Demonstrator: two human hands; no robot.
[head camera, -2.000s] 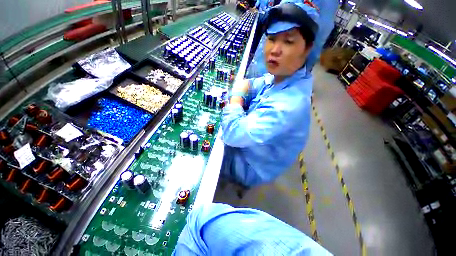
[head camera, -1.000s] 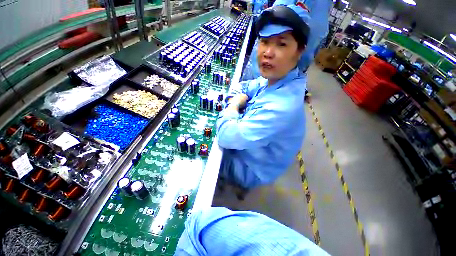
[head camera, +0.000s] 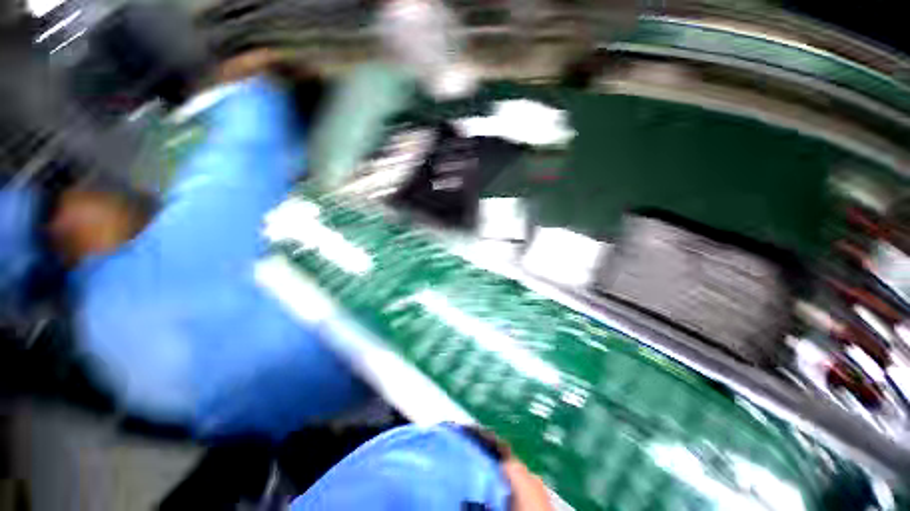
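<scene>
The whole view is strongly blurred. The green circuit boards (head camera: 479, 349) lie in a row along the line, with bright glare on them. A blue sleeve of mine rises from the bottom edge. A small strip of skin at its end, probably my left hand (head camera: 526, 486), shows at the near edge of the boards; the fingers are cut off or hidden. Whether it holds anything cannot be told. My right hand is out of the picture.
A person in a blue smock (head camera: 210, 269) is at the left, beside the pale line rail (head camera: 349, 344). Beyond the boards are a green bench mat (head camera: 688, 150), white boxes or papers (head camera: 564, 255), a grey tray-like block (head camera: 693, 284) and blurred coil-like parts at the right edge.
The view has swung left along the line. The blue parts bin, capacitor trays and the person seen before have left the picture; another stretch of boards and a person at left now show.
</scene>
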